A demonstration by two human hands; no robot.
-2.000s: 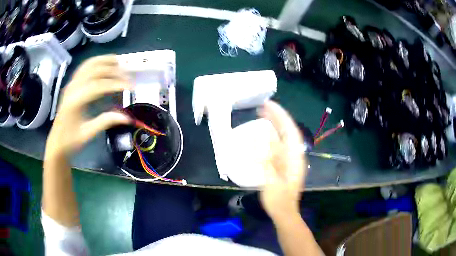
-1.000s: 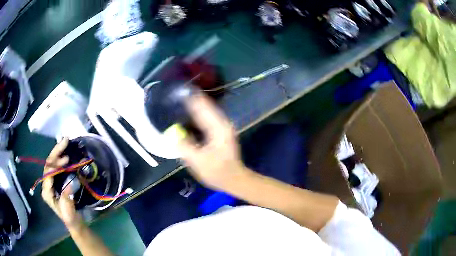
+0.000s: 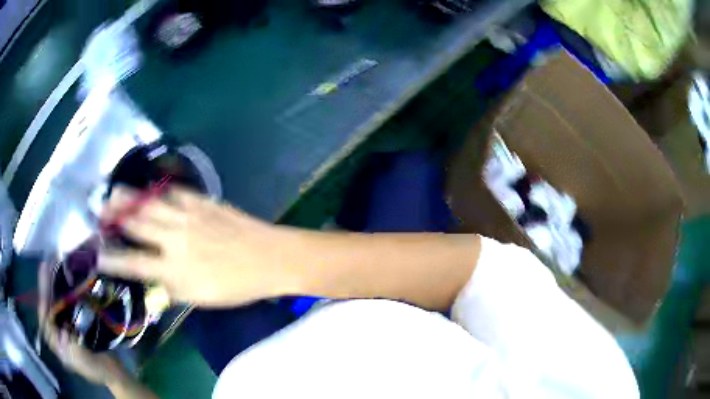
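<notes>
An open camera housing with a round black inside (image 3: pixel 97 331) and coloured leads lies at the bench's near left edge. My left hand (image 3: pixel 74 354) holds its rim from the left, partly hidden and cut off below. My right hand (image 3: pixel 195 253) is blurred and reaches across, palm down, over the housing's upper part. Dark material and red leads (image 3: pixel 138 209) show at its fingers; whether it grips a black front shell I cannot tell. A second white housing (image 3: pixel 74 167) lies just above, its round black inside (image 3: pixel 159 167) facing up.
A white tangled clump (image 3: pixel 109 54) lies at the upper left. A thin pale strip with a yellow mark (image 3: pixel 342 78) lies near the bench edge. Black shells (image 3: pixel 177 30) lie at the back. A brown carton (image 3: pixel 615 171) with white-and-black parts stands right; a person's yellow-green sleeve (image 3: pixel 623 31) shows above.
My right hand has moved left from beside the second housing to over the near one. The second housing now shows its black inside. The view has shifted right and down, bringing the carton more into view.
</notes>
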